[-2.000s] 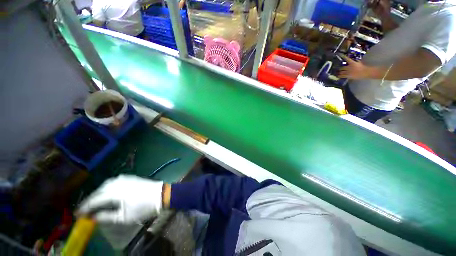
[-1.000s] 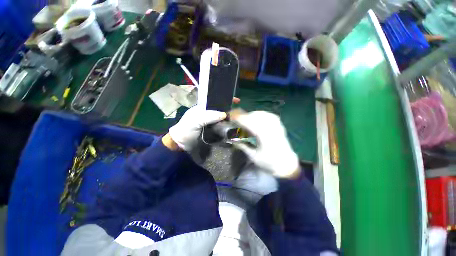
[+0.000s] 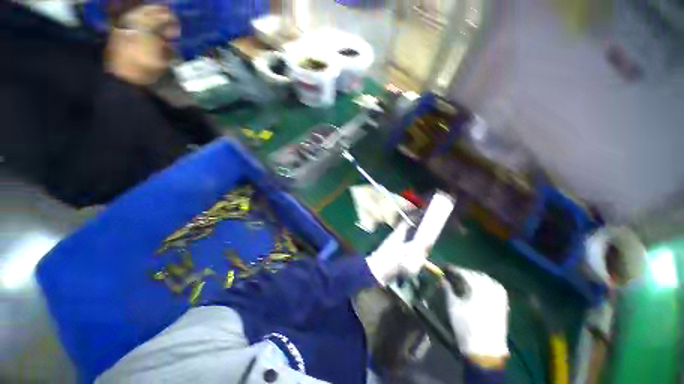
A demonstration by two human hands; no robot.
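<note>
The lock housing [image 3: 433, 220] stands tilted in my left hand, its pale narrow side towards me; the picture is blurred. My left hand [image 3: 393, 257], in a white glove, is closed around the housing's lower part. My right hand [image 3: 480, 311], in a white glove with dark stains, is just right of the housing's lower end. Its fingertips are blurred, and I cannot tell whether they hold something. A long thin silver bar [image 3: 375, 184] slants behind the housing. An off-white cloth [image 3: 370, 208] lies left of the housing.
A large blue tote [image 3: 112, 259] with brass-coloured parts is at left. Another grey housing [image 3: 319, 157] and white tubs [image 3: 315, 79] are beyond. A person in black [image 3: 97, 112] is at upper left. Blue bins [image 3: 551, 247], a white bucket [image 3: 619, 255] and the green conveyor [image 3: 652, 330] are right.
The view has swung left, bringing in the person in black and more of the blue tote. The housing has turned from its black face to a narrow side. My right hand has moved slightly away from it.
</note>
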